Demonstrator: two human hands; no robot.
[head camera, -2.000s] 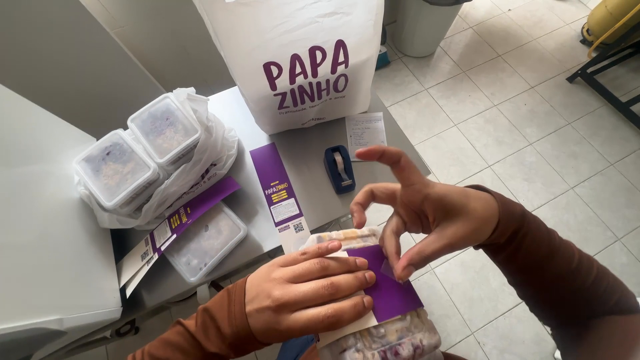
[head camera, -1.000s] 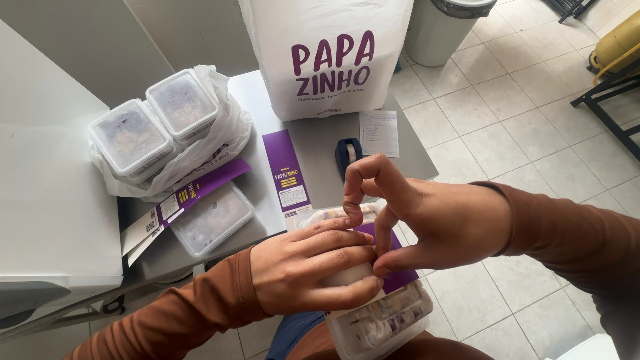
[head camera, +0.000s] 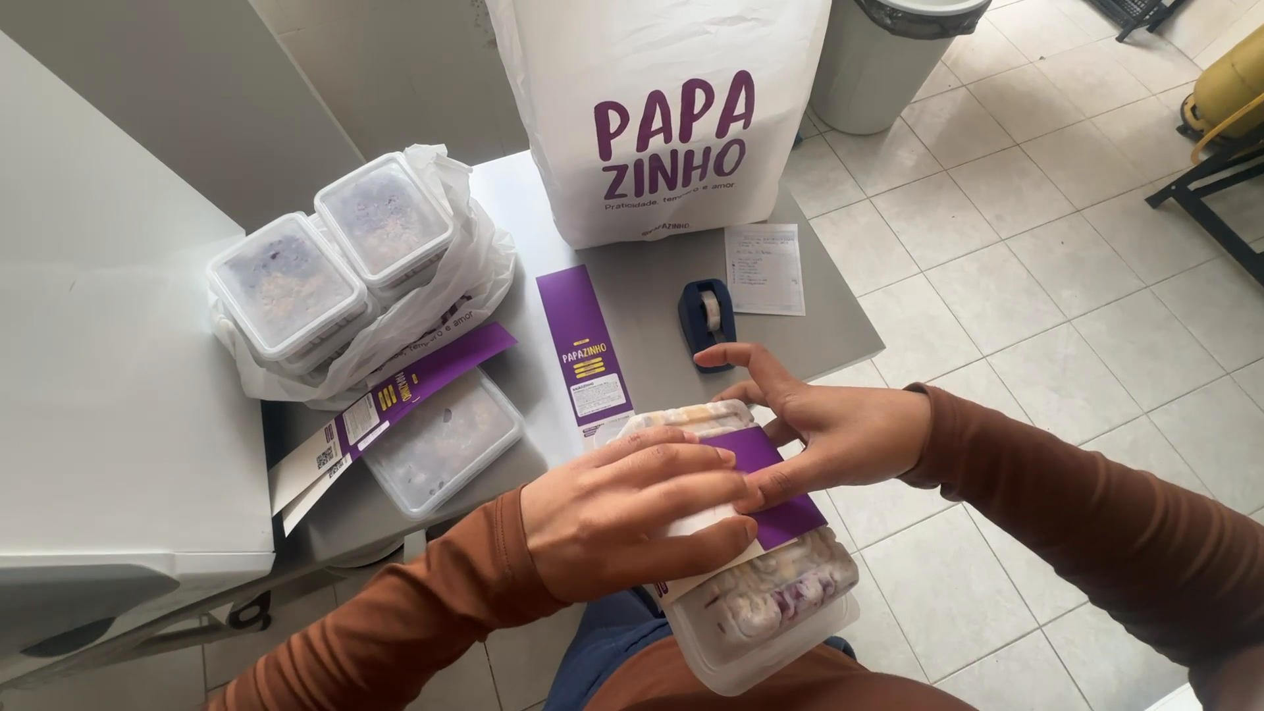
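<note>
A clear plastic food container with frosty food inside stands tilted at the table's front edge, near my lap. A purple and white cardboard sleeve wraps around its middle. My left hand lies over the sleeve with its fingers spread along it, holding it against the container. My right hand touches the sleeve with its thumb, its index finger raised near a dark blue tape dispenser. Whether a piece of tape is between the fingers cannot be seen. Another flat purple sleeve lies on the table.
Lidded containers sit in a white plastic bag at left. Sleeves rest over one more lidded container. A large white bag stands at the back beside a printed paper. Beyond the table's right edge is tiled floor.
My right hand has opened from a pinch, and its index finger now extends toward the tape dispenser. My left hand stays on the sleeved container.
</note>
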